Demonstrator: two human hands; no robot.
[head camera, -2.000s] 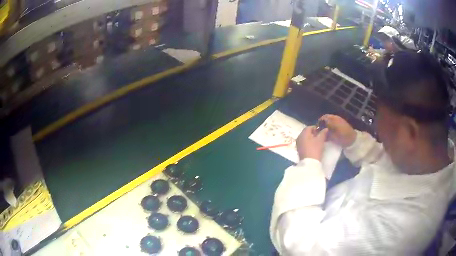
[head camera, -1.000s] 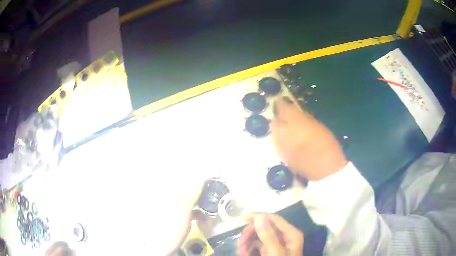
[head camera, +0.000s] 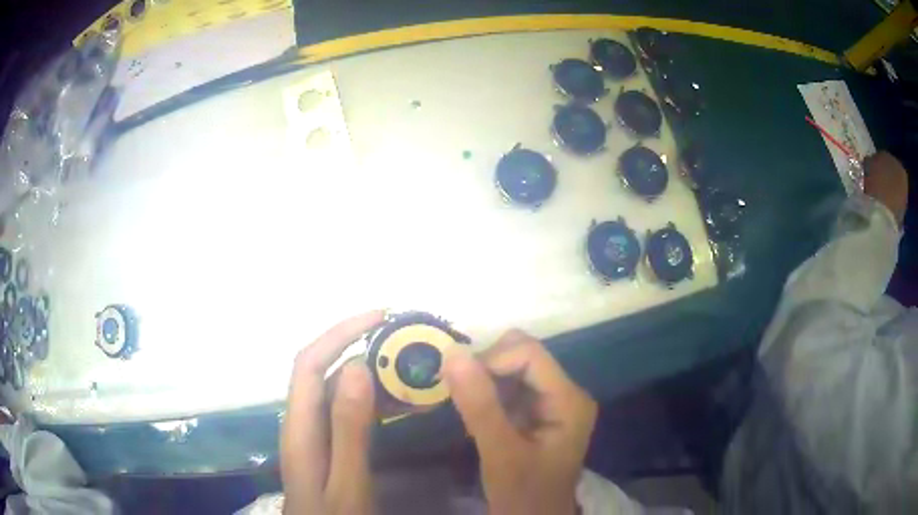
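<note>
My left hand (head camera: 327, 427) holds a round dark watch housing (head camera: 416, 364) low in the middle, its face towards me. A tan ring adhesive (head camera: 399, 389) lies over the face, around the dark centre, with its small side hole at the left. My right hand (head camera: 533, 417) pinches at the ring's right edge; the fingertips hide that part. Whether the ring is flat against the housing all round, I cannot tell.
Several dark housings (head camera: 525, 176) stand at the mat's right. One pale-ringed housing (head camera: 117, 331) and a heap of loose rings (head camera: 22, 327) are left. A holed liner piece (head camera: 315, 113) lies at the back. A neighbour's arm (head camera: 830, 292) is at right.
The view has shifted over the mat. The neighbour's hand has withdrawn from the housings to the right. The ring, earlier beside the housing by my right hand, is now over its face.
</note>
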